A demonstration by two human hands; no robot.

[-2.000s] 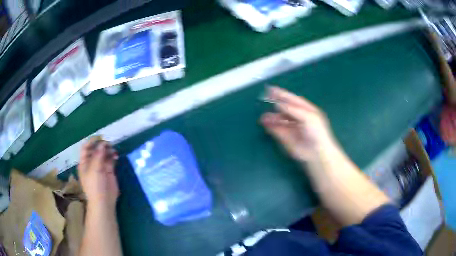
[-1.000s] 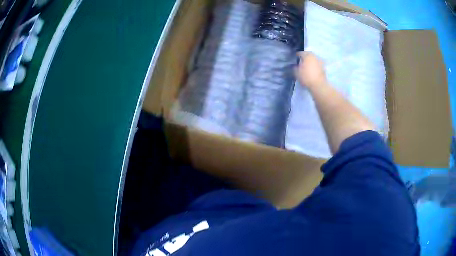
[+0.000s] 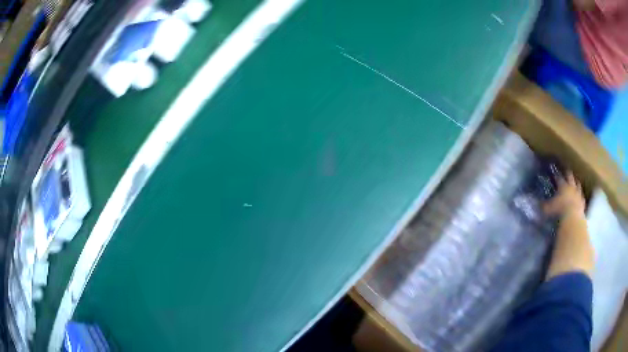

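Note:
My right hand (image 3: 570, 199) is at the far right, inside the open brown carton (image 3: 547, 117), at the dark end of the rows of bagged black parts (image 3: 475, 227). Its fingers are on or around dark, shiny wrapped parts (image 3: 540, 182). Blur hides whether it has closed on any. My left hand is out of the picture. A stack of blue cards (image 3: 86, 337) is cut off by the bottom edge at the left.
The green bench (image 3: 275, 179) lies between the carton and a white rail (image 3: 148, 155). Beyond the rail, white trays (image 3: 65, 196) with blue cards stand on the green conveyor (image 3: 113, 130). White sheet (image 3: 609, 254) lies at the carton's right. Another person (image 3: 606, 41) is at the top right.
The view has swung left from the carton, so more bench and rail show. My right hand is still in the carton, by the dark parts. My left hand, seen two seconds ago, is gone from view.

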